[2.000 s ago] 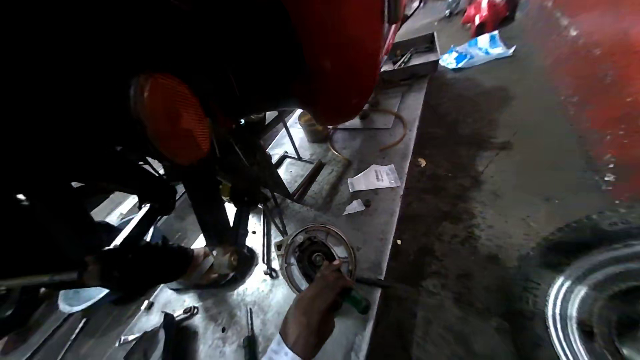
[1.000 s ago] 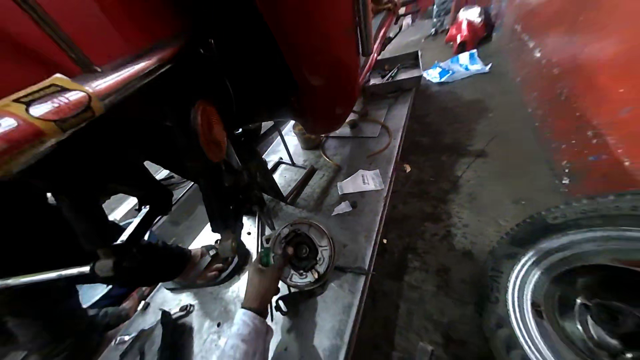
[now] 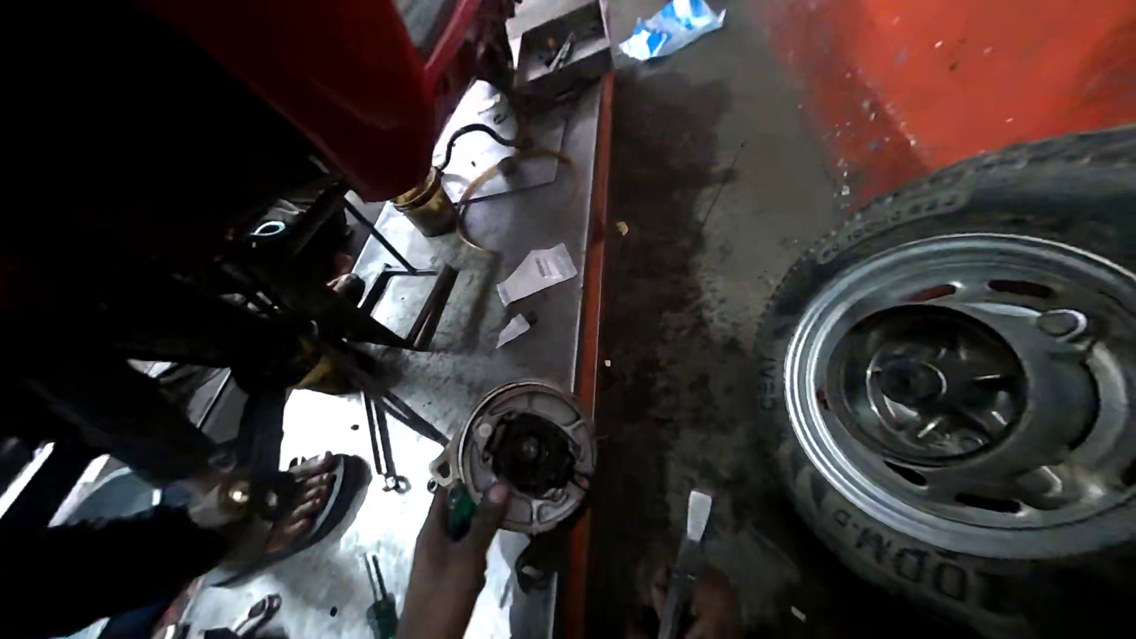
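My left hand is at the bottom middle, its thumb on the lower rim of a round brake plate with brake shoes. A green handle lies between its thumb and fingers. The plate is at the edge of a metal platform. Lower right of it, my right hand, dim and partly cut off by the frame, holds a tool with a flat pale tip, above the dark floor. A scooter wheel with its tire is at the right, apart from both hands.
A person's sandaled foot stands on the platform at left, near wrenches and a green-handled screwdriver. Farther up are torn paper, a small can, a hose and a metal tool tray. Red bodywork overhangs the upper left.
The right hand with the flat-tipped tool has come into view at the bottom. The view has shifted, bringing the wheel further into frame.
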